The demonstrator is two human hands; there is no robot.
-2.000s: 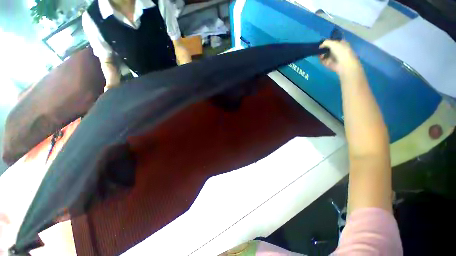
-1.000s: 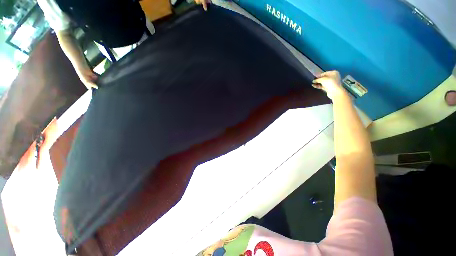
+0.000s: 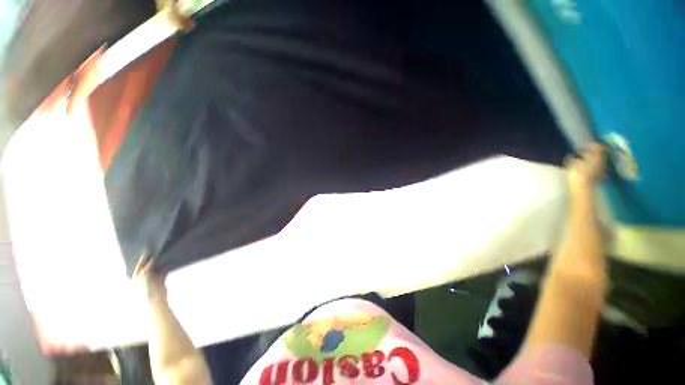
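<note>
The black interlining [image 3: 323,113] lies spread over the white belt [image 3: 360,241], with some wrinkles towards its left end. It covers nearly all of the red panel [image 3: 124,113], which shows as a strip at the upper left. My left hand [image 3: 152,278] pinches the interlining's near left corner. My right hand [image 3: 587,167] is at its near right corner beside the blue press, fingertips closed on the edge; it is blurred.
The blue fusing press [image 3: 638,90] with its cream side frame [image 3: 653,247] stands at the right. Another person's hand [image 3: 179,16] is at the far left edge of the cloth. A brown-red stack [image 3: 67,53] is at the upper left, with small dark scissors [image 3: 73,84] near it.
The interlining has come down from the air over the red panel, and its near edge has moved towards me. My left hand has come into clear view. The view has tilted down.
</note>
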